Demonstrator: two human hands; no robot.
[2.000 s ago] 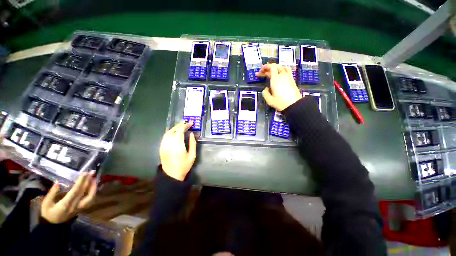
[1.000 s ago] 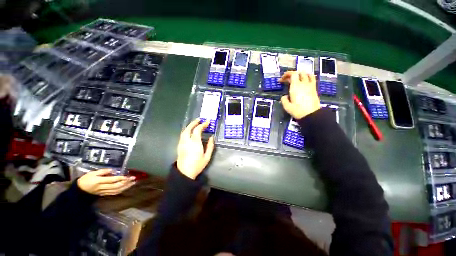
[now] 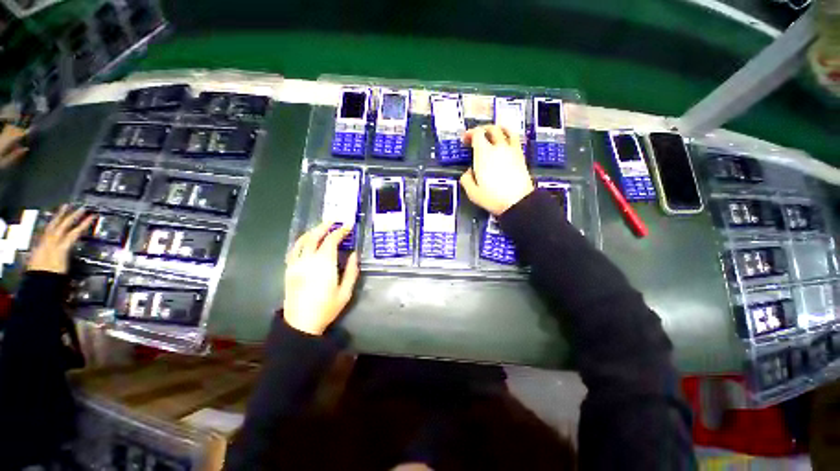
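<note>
A clear plastic tray (image 3: 414, 267) before me holds two rows of blue keypad phones. My left hand (image 3: 318, 281) has its fingertips on the keys of the front-left phone (image 3: 342, 198), whose screen is white. My right hand (image 3: 500, 170) is at the back row, palm down, fingers bent, fingertips at the right edge of the keypad of the middle phone (image 3: 449, 124), also white-screened. This hand and its sleeve partly cover phones to the right. Both hands hold nothing that I can see. Several other phones (image 3: 439, 216) have dark screens.
Right of the tray lie a red pen (image 3: 621, 200), a single keypad phone (image 3: 632, 166) and a black smartphone (image 3: 675, 172). Trays of dark phones lie left (image 3: 210, 317) and right (image 3: 757, 397). Another person's hand (image 3: 61, 237) touches the left tray. A metal post (image 3: 751, 78) stands back right.
The raised tray of dark phones at the left has moved up and left, off the one below. The other person's hand is now at that lower tray's left side. My hands stay at the same phones.
</note>
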